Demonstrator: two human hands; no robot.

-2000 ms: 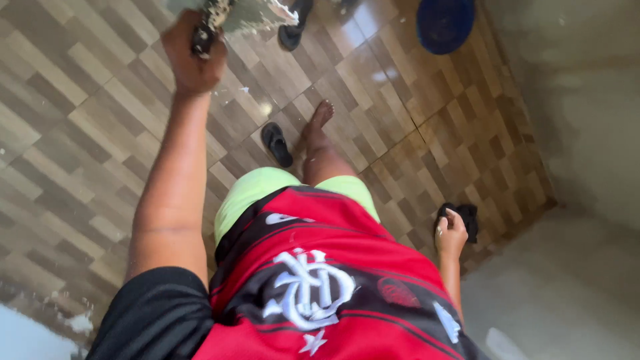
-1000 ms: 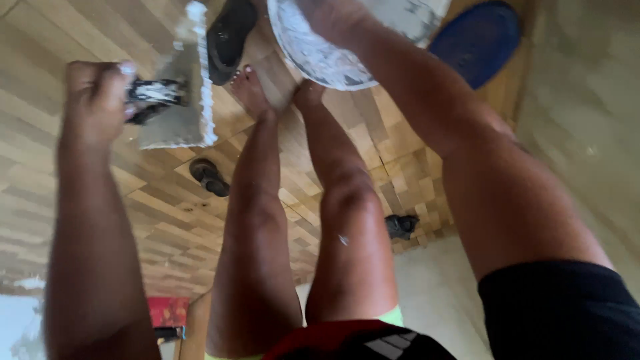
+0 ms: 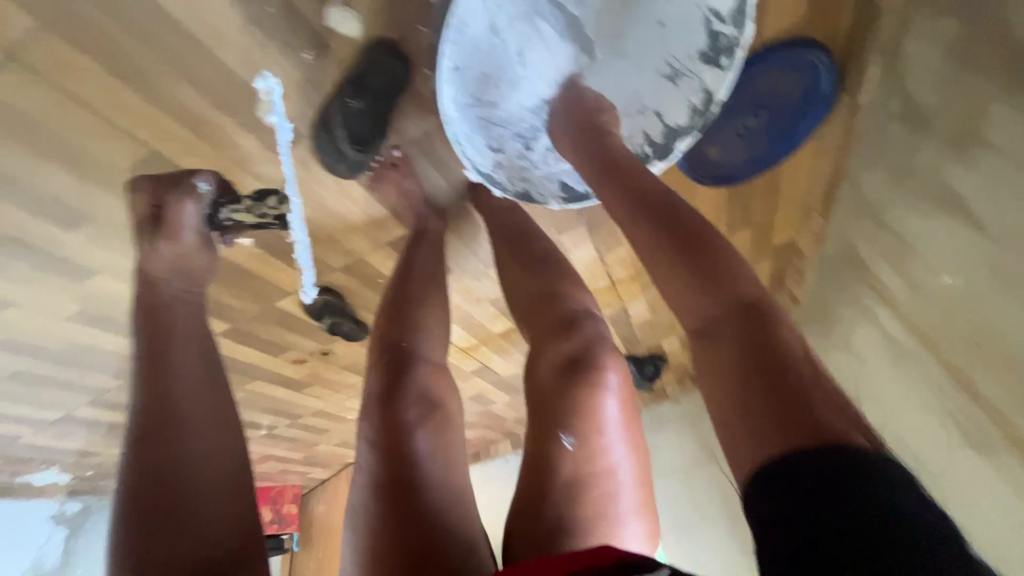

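At the left, my left hand [image 3: 180, 216] grips the dark, paste-spotted handle of a plastering trowel [image 3: 294, 196]. The trowel's blade appears edge-on, with thick white paste along its edge. My right hand [image 3: 584, 120] reaches into a large round tub [image 3: 656, 72] at the top centre, smeared inside with white paste [image 3: 512, 56]. Its fingers are blurred and partly hidden at the paste, so whether they hold anything cannot be told. The tub stands just beyond my bare feet, well to the right of the trowel.
A blue plastic basin or lid [image 3: 768, 112] lies right of the tub. Dark sandals [image 3: 364, 108] are on the wood-patterned floor, one below the trowel [image 3: 336, 314]. A small black item [image 3: 646, 370] lies near the pale wall [image 3: 928, 280] on the right.
My right hand, low at the right two seconds ago, was at the tub one second ago and is now inside it. The trowel has turned from showing its face to edge-on. The view has shifted greatly.
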